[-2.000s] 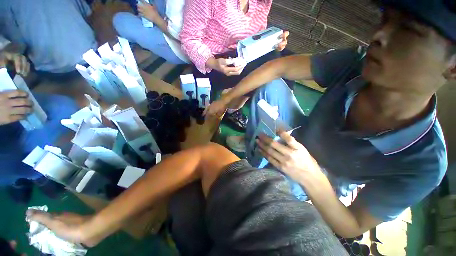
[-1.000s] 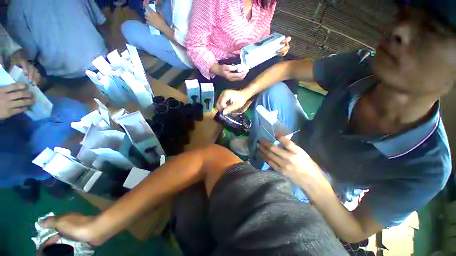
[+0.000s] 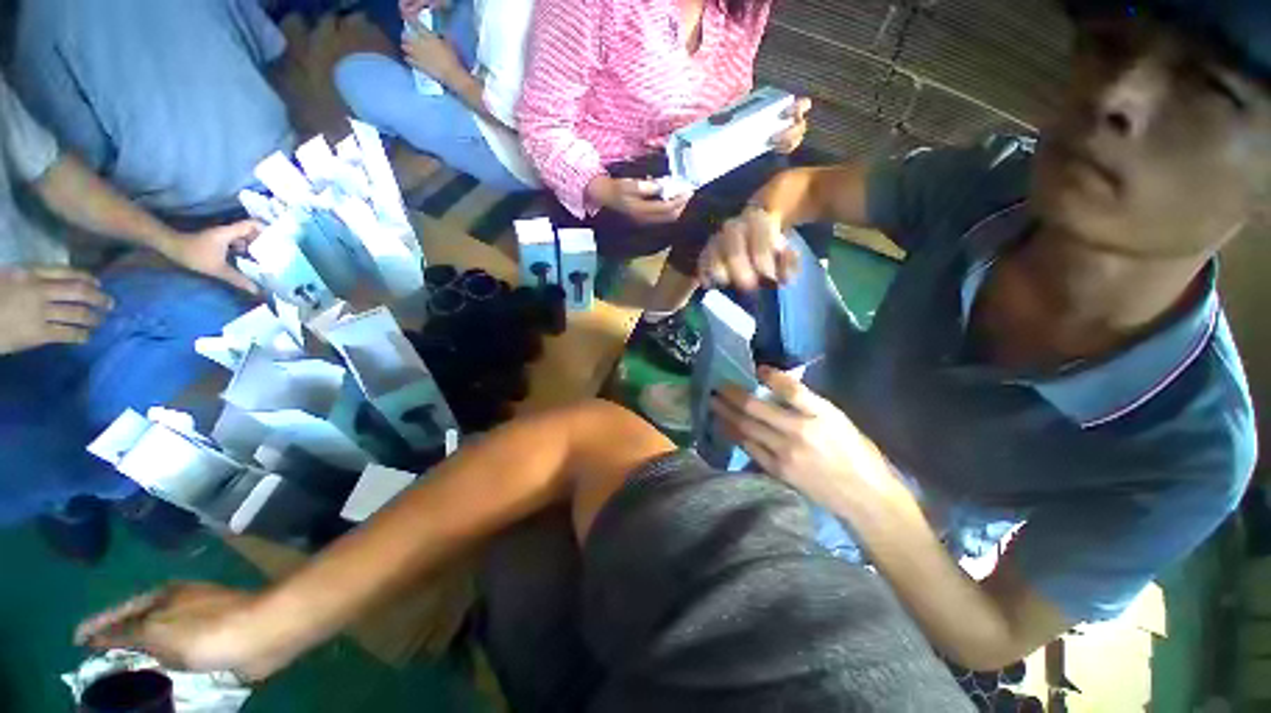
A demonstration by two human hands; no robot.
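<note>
My right hand is at the lower left, palm down with fingers stretched out to the left. A crumpled white cloth shows just below it; whether they touch is unclear. A glossy black cylinder, with its round end up, stands against the cloth and is cut off by the bottom edge. My right forearm crosses from the centre. My left hand is not in view; what supports the cylinder is hidden.
Open white-blue cartons and clustered black cylinders stand on brown cardboard beyond my forearm. Two closed cartons stand behind. A person at the right holds a carton; others sit around. Green floor shows at left.
The black cylinder has come into view at the bottom left. My right hand's fingers have straightened above the cloth. The right-hand person's raised hand has moved from the cylinders towards their carton.
</note>
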